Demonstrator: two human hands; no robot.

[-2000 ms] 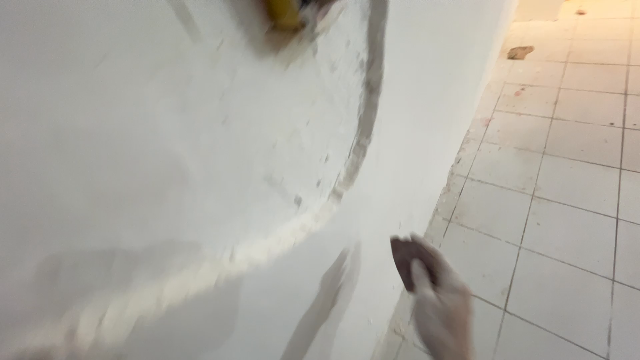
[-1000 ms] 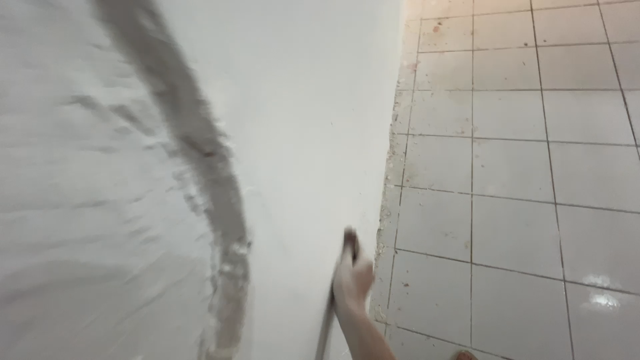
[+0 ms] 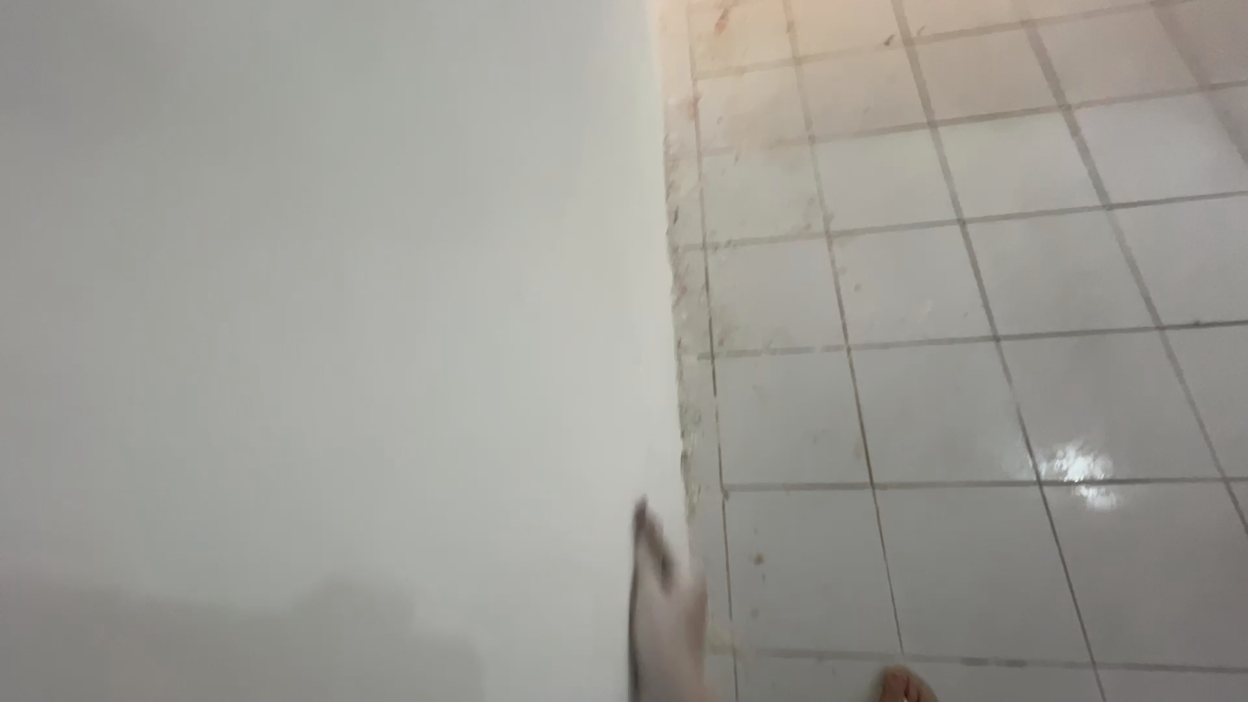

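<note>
My right hand (image 3: pixel 671 634) is at the bottom middle, blurred, beside the white wall (image 3: pixel 341 292) close to its lower edge. It is closed on a dark, thin object (image 3: pixel 642 522), perhaps a sanding pad or scraper, whose edge lies against or very near the wall. The exact kind of tool cannot be told. My left hand is out of view.
White floor tiles (image 3: pixel 926 409) with dark joints fill the right side. A rough, chipped strip (image 3: pixel 687 390) runs where wall and floor meet. Toes of a bare foot (image 3: pixel 902 685) show at the bottom edge. Small specks of debris dot the tiles.
The view has shifted, so the curved grey band on the wall, seen before, is out of frame. My right hand still holds the dark object and stays low beside the wall.
</note>
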